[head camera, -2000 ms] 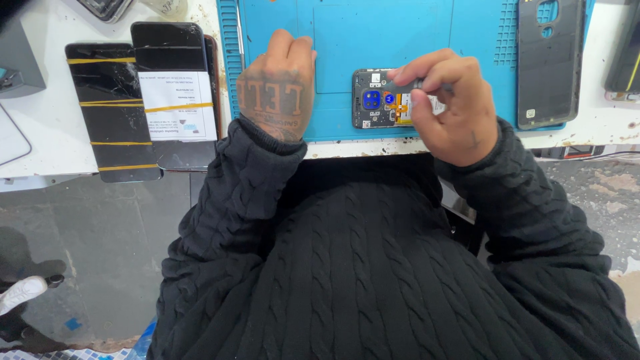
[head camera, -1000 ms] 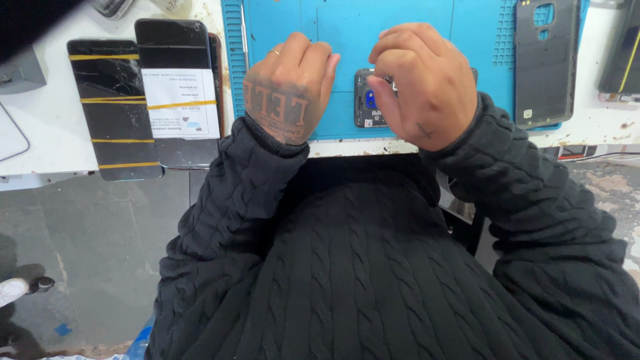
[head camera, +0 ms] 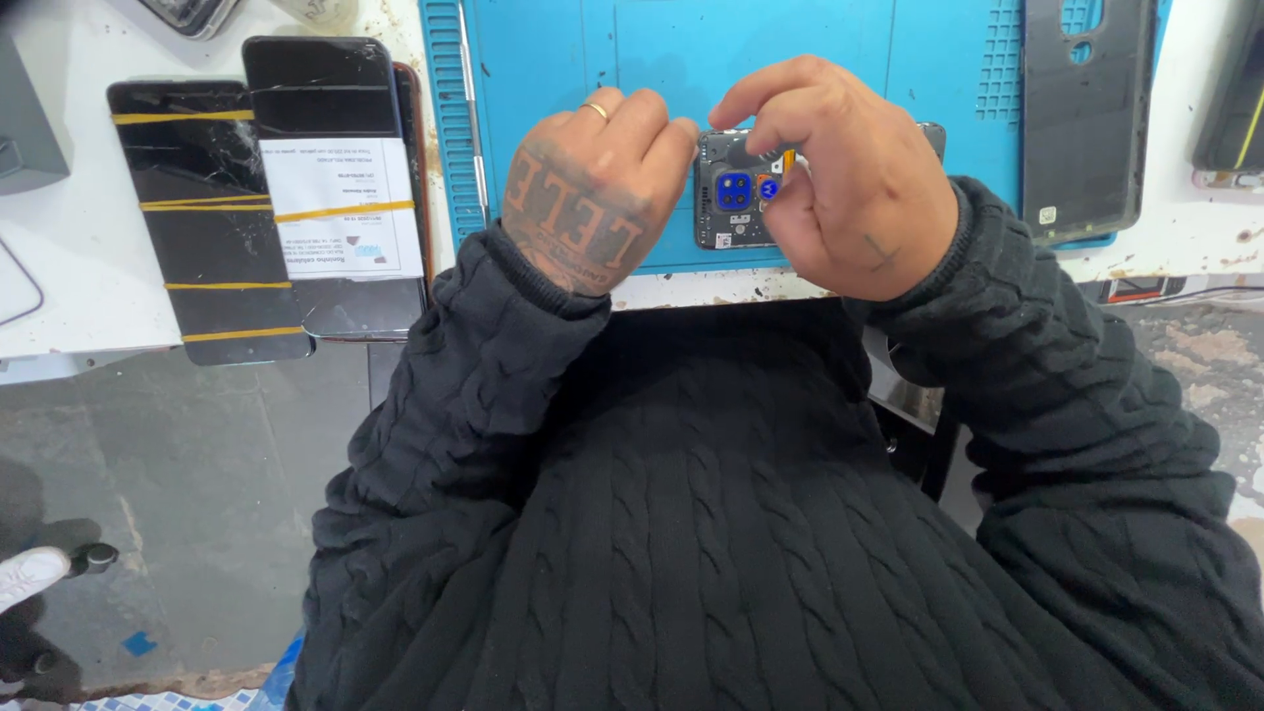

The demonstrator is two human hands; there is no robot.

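Observation:
An opened smartphone (head camera: 734,219) lies on the blue work mat (head camera: 553,59), its camera module and inner parts showing. My right hand (head camera: 849,178) arches over it and hides its right part; thumb and forefinger are curled near a small dark round piece by the phone's upper part, and whether they grip it cannot be told. My left hand (head camera: 602,188), with a ring on one finger, rests on the mat at the phone's left edge, fingers curled under and fingertips hidden. The phone's removed back cover (head camera: 1081,148) lies at the mat's right side.
Cracked phones (head camera: 197,247) with yellow rubber bands lie at left, one with a paper slip (head camera: 341,197) bearing writing. A thin metal tool (head camera: 472,109) lies along the mat's left edge. Another banded phone (head camera: 1229,128) is at the far right. A shoe (head camera: 35,576) shows on the floor.
My left hand has moved right, up to the phone's left edge. My right hand rose off the phone's middle, then came to arch over it with its fingers curled.

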